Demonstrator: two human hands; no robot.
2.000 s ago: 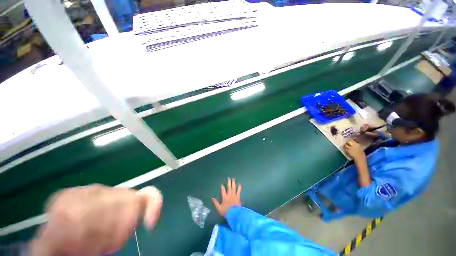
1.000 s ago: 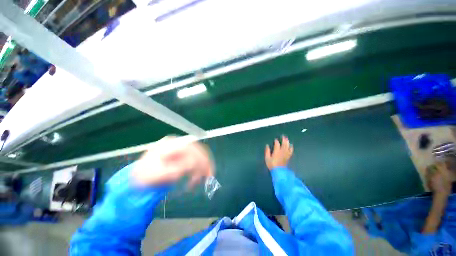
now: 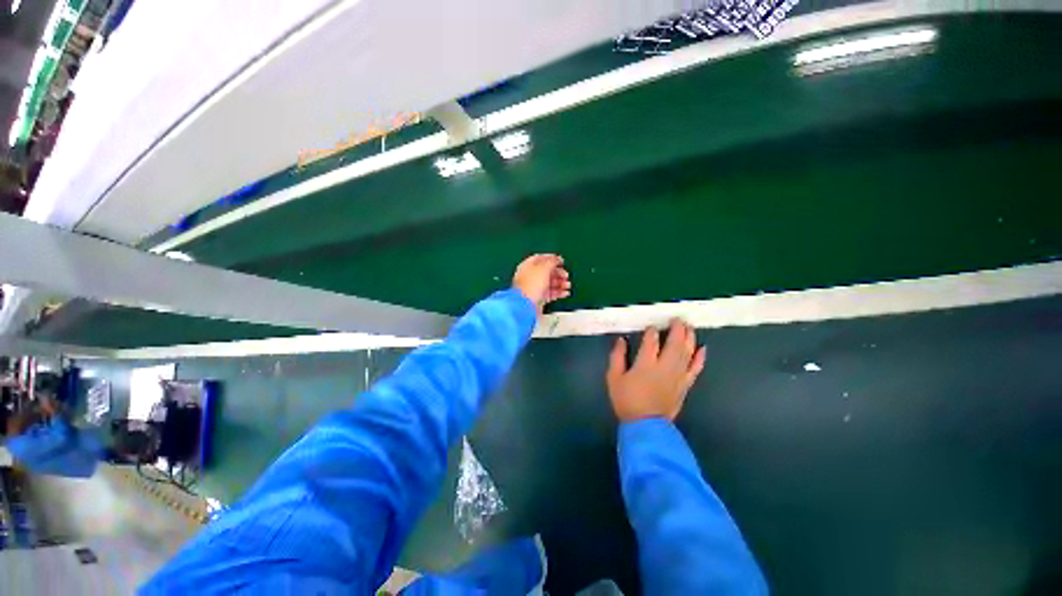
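My left hand (image 3: 543, 283) is bare and stretched forward over the pale edging between the bench and the green conveyor. Its fingers are curled; whether anything small is inside cannot be told. My right hand (image 3: 657, 375) lies palm down on the green bench top (image 3: 769, 431), fingers apart, fingertips at the pale metal edging (image 3: 815, 305), holding nothing. A crumpled clear plastic bag (image 3: 474, 495) lies on the bench below my left forearm.
The green conveyor (image 3: 745, 198) runs across beyond the edging. A pale metal post (image 3: 233, 283) slants in from the left. At the far left are a blue-edged tray (image 3: 210, 421), a black device (image 3: 177, 431) with cables and another person's blue sleeve (image 3: 58, 448).
The view has swung left and closer to the conveyor. My left hand has moved forward to the edging. My right hand is still flat on the bench. The neighbour at the right is out of view.
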